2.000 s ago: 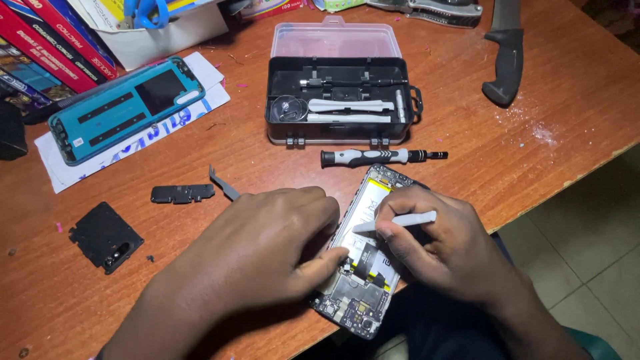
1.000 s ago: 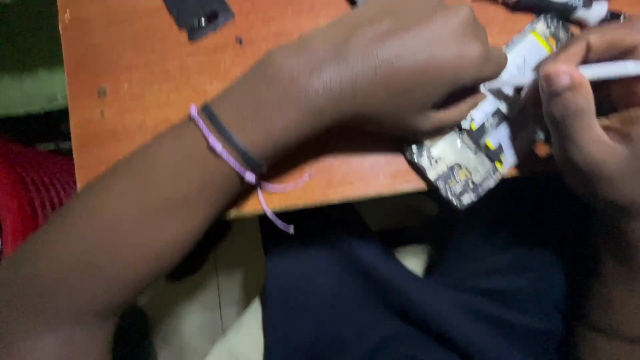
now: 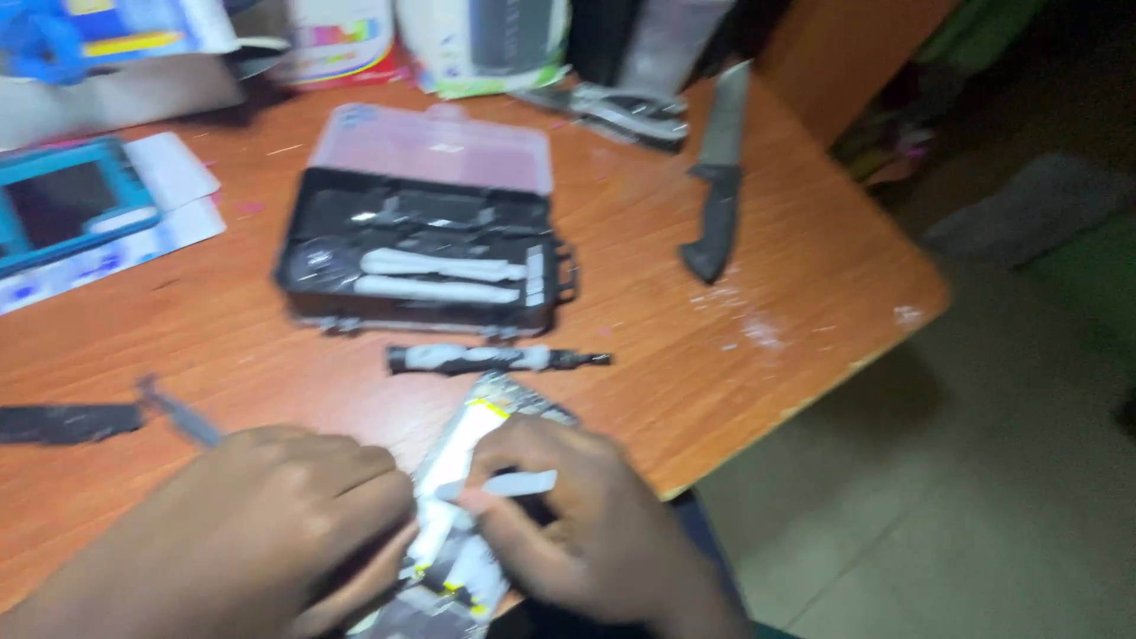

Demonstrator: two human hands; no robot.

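Observation:
An opened smartphone (image 3: pixel 448 453) with its battery and circuit board exposed lies tilted near the table's front edge, blurred. My right hand (image 3: pixel 577 524) is over its right side, thumb and fingers pinching a light plastic pry tool (image 3: pixel 524 483). At the phone's left edge rests my left hand (image 3: pixel 302 515), fingers curled; its grip on the phone is partly hidden. Grey tweezers (image 3: pixel 182 413) lie just beyond the left hand. A black and grey precision screwdriver (image 3: pixel 497 358) lies past the phone's top end, in front of a tool case (image 3: pixel 417 311) whose lid is raised.
A kitchen knife (image 3: pixel 721 204) and a folding multi-tool (image 3: pixel 630 115) lie at the back right. To the left are a teal phone back cover (image 3: pixel 133 191) on paper and a black phone part (image 3: pixel 71 423). The table edge (image 3: pixel 799 408) slants along the right.
The view swung down toward the lap and back up. The pry tool remains in my right hand, and my left hand stays beside the phone.

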